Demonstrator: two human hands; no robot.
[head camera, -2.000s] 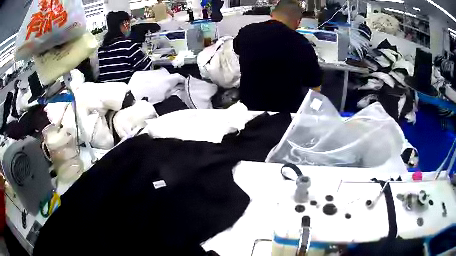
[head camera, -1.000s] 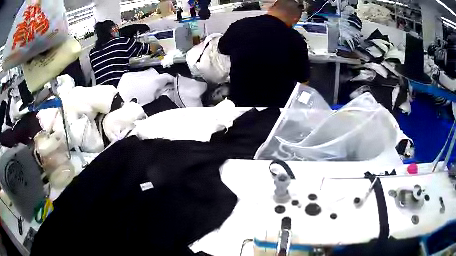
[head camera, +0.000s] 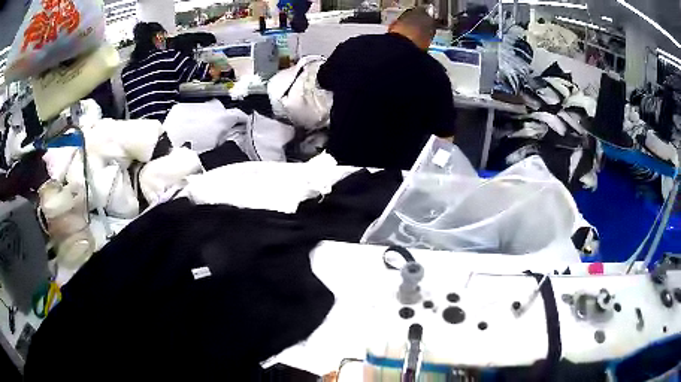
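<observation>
A large black garment (head camera: 172, 321) lies spread over the table left of the sewing machine, running down to the bottom edge. It has a small white label (head camera: 201, 273). The white machine head (head camera: 500, 339) fills the lower right, with round holes and a thread post on top. Its needle area is hidden. Neither of my hands can be made out. A tiny tan patch shows at the bottom edge beside the machine; I cannot tell if it is a fingertip.
A translucent white bag (head camera: 478, 213) stands behind the machine. White bundles (head camera: 112, 168) and a beige jug-like container (head camera: 67, 224) are at left. Yellow-green scissors (head camera: 48, 300) lie far left. A person in black (head camera: 388, 89) and one in stripes (head camera: 153, 82) are beyond.
The view has turned slightly right, so the garment, bag and machine sit further left, and more of the machine's right end shows. The tiny tan patch has appeared. The garment looks otherwise unchanged.
</observation>
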